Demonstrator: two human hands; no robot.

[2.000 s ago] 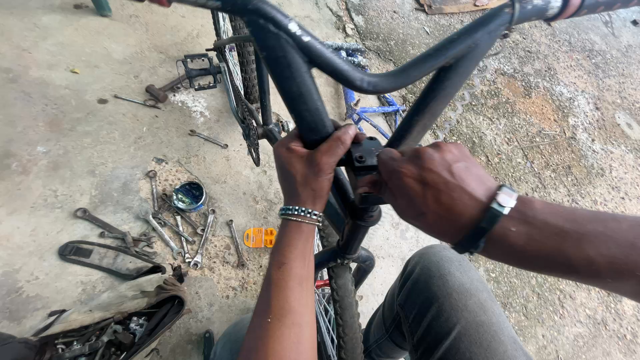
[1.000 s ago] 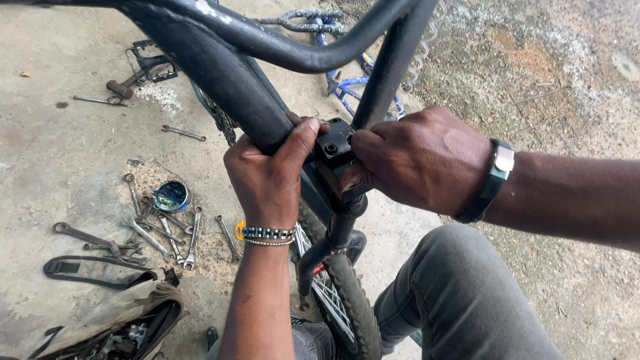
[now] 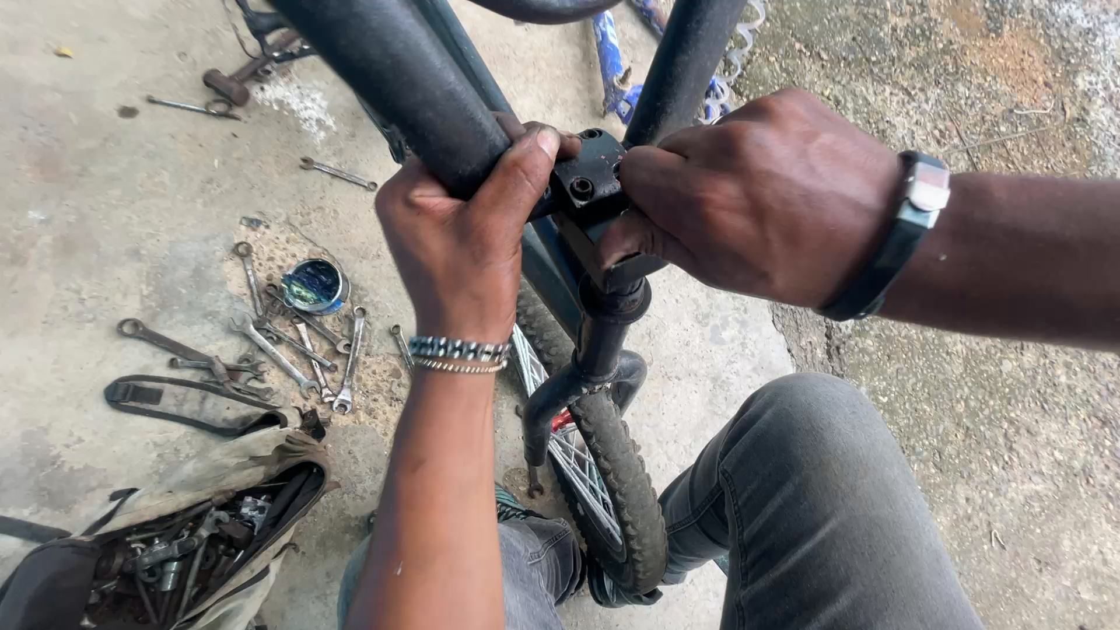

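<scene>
My left hand (image 3: 472, 219) grips the base of the black bicycle handlebar (image 3: 411, 79), its thumb beside the black handlebar stem (image 3: 588, 185). My right hand (image 3: 761, 206) is closed at the right side of that stem, its thumb pressed against the lower block. Whether a small tool or bolt is between its fingers is hidden. Bolt heads show on the top of the stem clamp. Under the stem are the head tube (image 3: 605, 328) and the black fork (image 3: 560, 402), with the knobby front tyre (image 3: 634, 499) upright between my legs.
Several combination wrenches (image 3: 350, 359) lie on the concrete at left around an open tin of grease (image 3: 315, 286). A hammer (image 3: 229, 86) lies farther up. At bottom left is a canvas tool bag (image 3: 297, 490) full of metal parts. A blue bicycle frame (image 3: 608, 61) lies behind the handlebar.
The handlebar has swung toward the left and closer to the view, and the front wheel has turned. Both hands have stayed at the stem. The view has moved nearer.
</scene>
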